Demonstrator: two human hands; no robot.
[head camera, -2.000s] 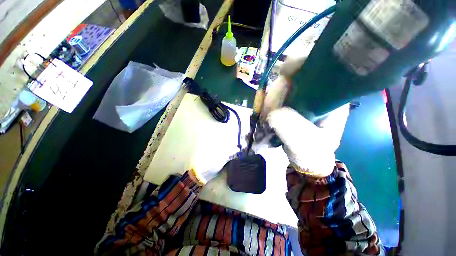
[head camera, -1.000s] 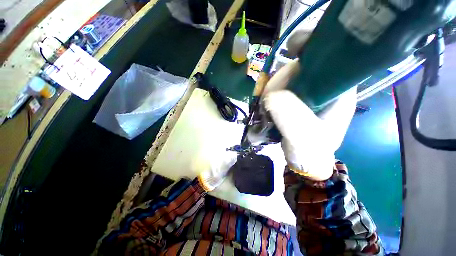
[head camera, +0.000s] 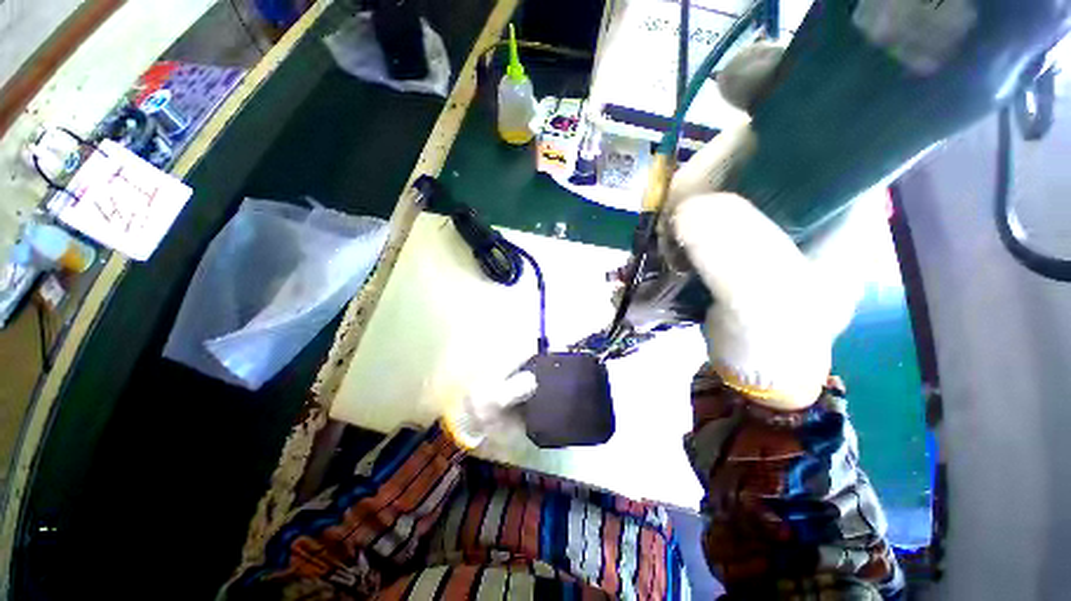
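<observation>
A flat black rounded-square unit (head camera: 570, 400) lies on the cream pad (head camera: 405, 340), its cord running up to a black bundle (head camera: 499, 261). My left hand (head camera: 491, 405), in a white glove, holds the unit's left edge; glare washes out part of it. My right hand (head camera: 758, 294), gloved, is wrapped round the slim tan grip (head camera: 658, 182) below the large green machine head (head camera: 904, 106). The dark metal tip (head camera: 619, 340) is at the unit's upper right edge. Whether it touches is unclear. My right fingers are partly hidden by the green cylinder.
A crumpled clear bag (head camera: 276, 288) lies on the dark conveyor (head camera: 118, 423) at left; another bag (head camera: 440, 65) with a black item is farther up. A squeeze bottle (head camera: 514, 106) and small boxes stand behind the pad. A white card (head camera: 120, 200) hangs at the belt's far edge. A hose curves at right.
The view has shifted. The metal tip has moved from above the unit to its upper right edge, with my right hand and grip farther right. My left hand stays at the unit's left side.
</observation>
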